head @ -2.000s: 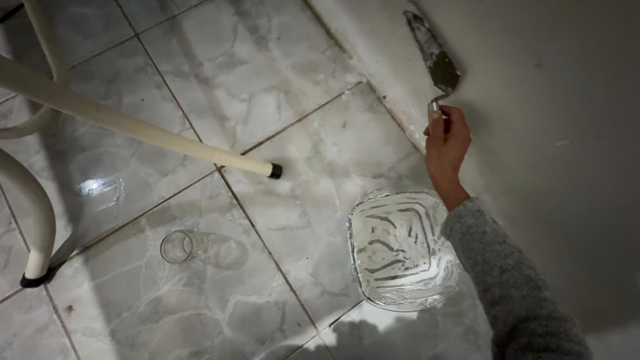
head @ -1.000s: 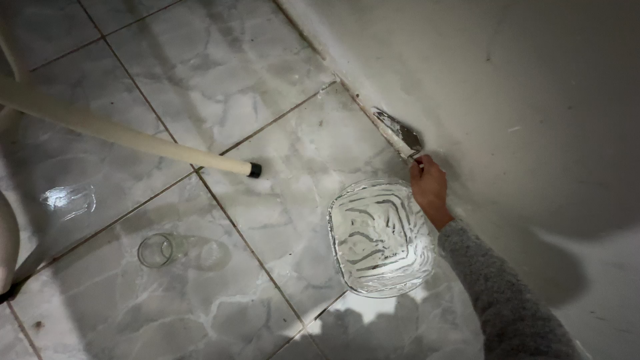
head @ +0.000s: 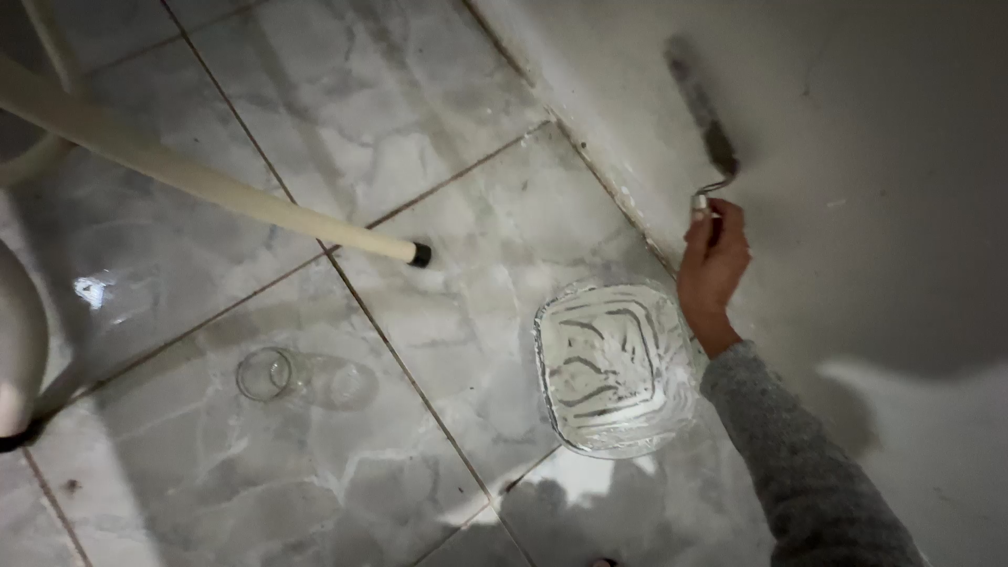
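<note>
My right hand (head: 715,268) grips the handle of a pointing trowel (head: 709,134), whose long narrow blade points up and away over the pale wall (head: 850,181). The blade is blurred and dark toward its heel; whether it touches the wall I cannot tell. Just left of my wrist, a squarish clear container (head: 606,366) with white paste smeared inside sits on the marbled floor tiles (head: 409,457). My left hand is not in view.
A cream tubular chair or table leg (head: 315,224) with a black end cap reaches in from the left. Below it a clear drinking glass (head: 264,374) stands on the tiles. Another pale curved leg (head: 20,339) is at the left edge. The wall meets the floor along a rough diagonal joint.
A second ago the trowel was low at the joint between wall and floor, near the container. My right hand has since carried it up, and its blade now lies further up over the wall.
</note>
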